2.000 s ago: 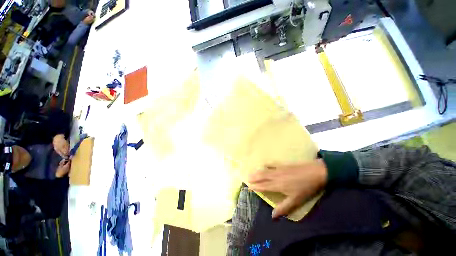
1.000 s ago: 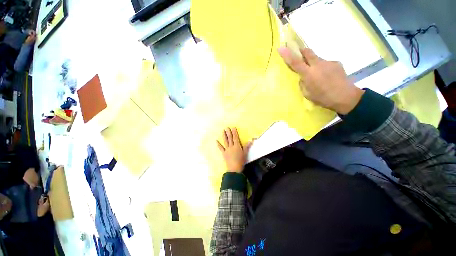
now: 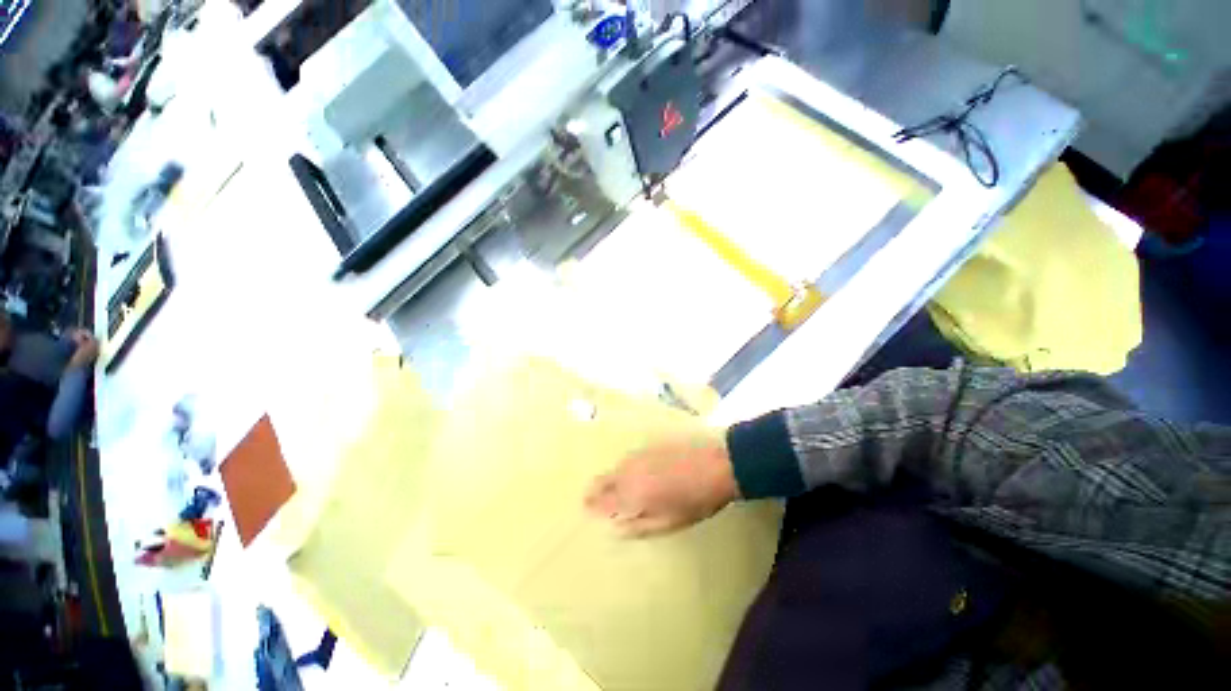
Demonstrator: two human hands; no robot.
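A large yellow fabric panel (image 3: 540, 459) lies spread on the white table in front of me. My right hand (image 3: 662, 486) rests palm down on it; the hand is blurred, and I see no fabric pinched in its fingers. My left hand is not in view. The white template frame (image 3: 884, 290) lies beyond the panel, uncovered, with a narrow amber clamp strip (image 3: 736, 257) across it. The dark machine head (image 3: 659, 115) stands at the strip's far end.
More yellow fabric (image 3: 1060, 277) hangs at the right edge of the machine bed. A black cable (image 3: 965, 135) lies on the bed's corner. A control screen (image 3: 392, 149) stands beyond. A brown-red card (image 3: 257, 479) and dark blue straps (image 3: 277, 655) lie left. A person sits far left.
The yellow panel has moved off the template frame onto the table, uncovering frame and strip. My right hand has moved left with it. My left hand has gone out of view. The view has turned.
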